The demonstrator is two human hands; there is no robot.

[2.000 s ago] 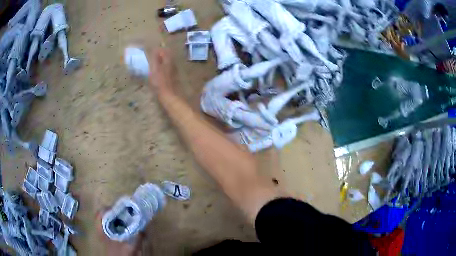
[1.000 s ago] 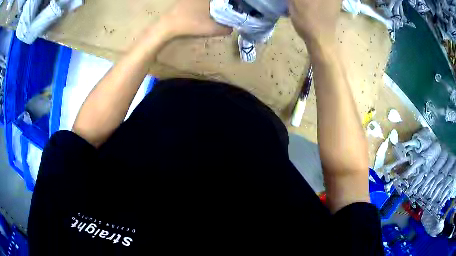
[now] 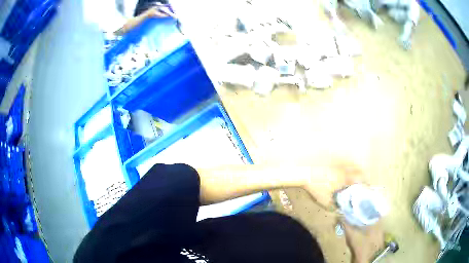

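Note:
A pale grey-white figurine lower body (image 3: 362, 205) is at the lower right over the brown table, its open waist facing up. My bare left hand (image 3: 329, 187) reaches in from the left and grips its left side. My bare right hand (image 3: 364, 241) is at its lower side, partly cut off by the bottom edge, and also seems to hold it. A small hammer (image 3: 392, 247) with a metallic head shows beside my right hand, its handle cut off. The inside of the waist is overexposed and unclear.
Blue crates (image 3: 164, 87) with white sheets and small parts stand left of the table. White parts (image 3: 272, 77) are scattered at the far side, washed out by glare. Legs parts (image 3: 437, 195) are piled at right. Another person's hand (image 3: 149, 15) is at the upper left.
The view has swung left, bringing in the crates and another person's hand. The held legs part now shows at the lower right, with both hands still around it. The hammer head has come into view.

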